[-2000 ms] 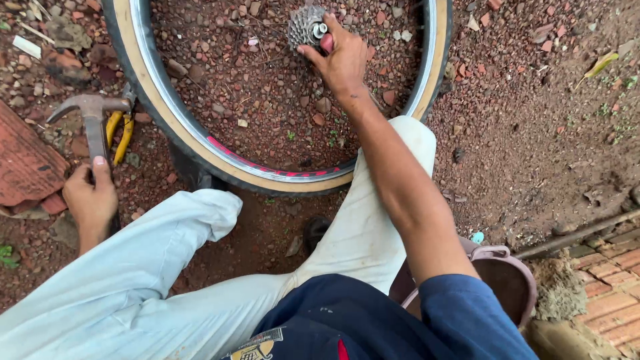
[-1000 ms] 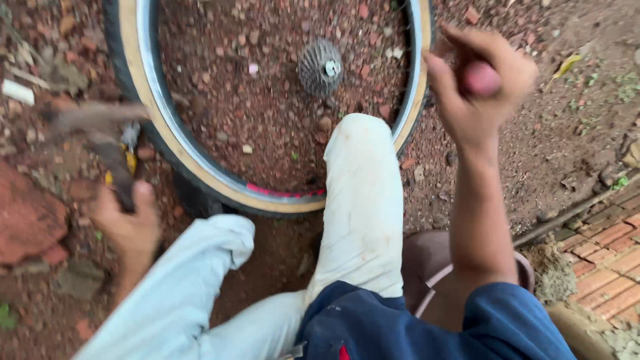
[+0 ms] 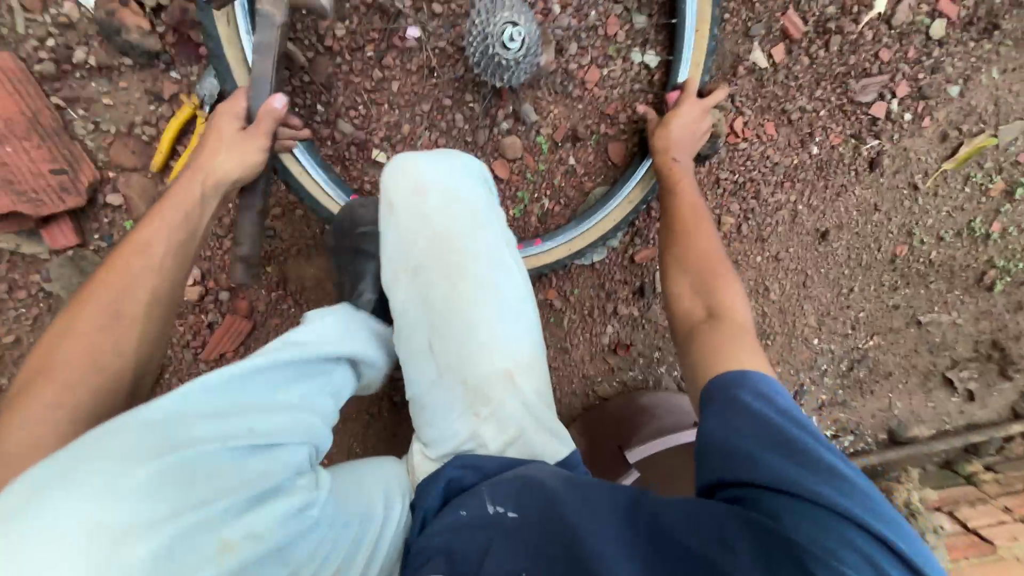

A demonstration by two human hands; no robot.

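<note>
A bicycle wheel with a tan-walled tyre lies on the gravel, and its cogged cassette shows at the top centre. My left hand holds a claw hammer by its handle, at the wheel's left side; the hammer's head is partly cut off by the top edge. On the right side of the rim is my right hand, thumb inside and fingers outside. A pink-red bit shows at its fingers; whether this is a held tool or a rim marking, I cannot tell.
Yellow-handled pliers lie left of the wheel, near a broken red brick piece. A dark shoe and my raised knee are at the wheel's lower edge. A brownish plastic bucket stands by my right side, with brickwork at lower right.
My right hand was at the cassette, then swung out right with a red-handled object, and is now on the rim. The hammer in my left hand has come to the wheel's left side.
</note>
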